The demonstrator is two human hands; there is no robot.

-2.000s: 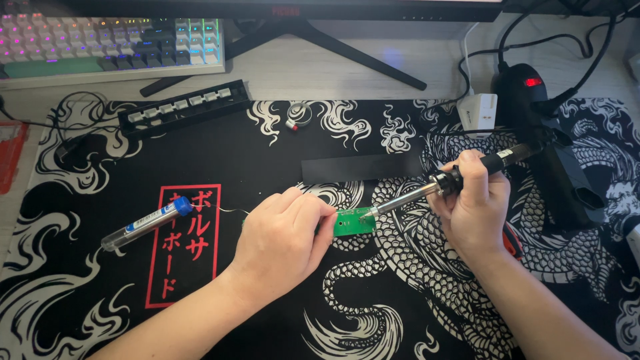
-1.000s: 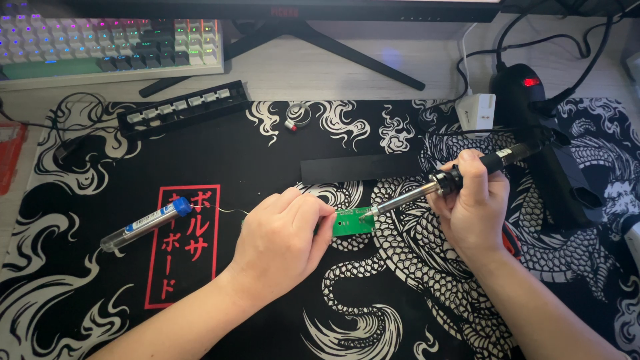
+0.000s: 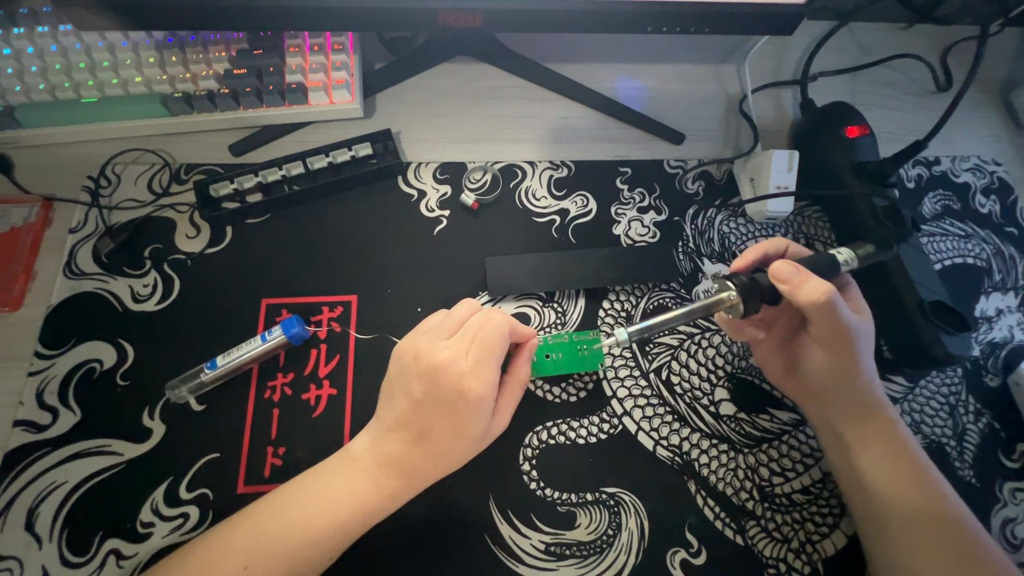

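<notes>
Near the centre, my left hand (image 3: 452, 384) pinches the left end of a small green circuit board (image 3: 566, 364) between thumb and fingers. My right hand (image 3: 804, 328) grips the dark handle of a soldering iron (image 3: 680, 317). The iron's tip points left and down and meets the board near its right end; whether it touches a pad is too small to tell. A thin solder wire (image 3: 356, 333) runs from a clear solder tube with a blue cap (image 3: 244, 356), lying on the mat, to behind my left hand. Its far end is hidden.
A black strip (image 3: 580, 270) lies behind the board. Further back are a black holder with white pieces (image 3: 292, 174), a keyboard (image 3: 184, 72), a monitor stand (image 3: 576, 88), a white adapter (image 3: 768, 184) and a small ribbon cable (image 3: 480, 188). A black power strip (image 3: 864, 240) with cables stands beyond my right hand.
</notes>
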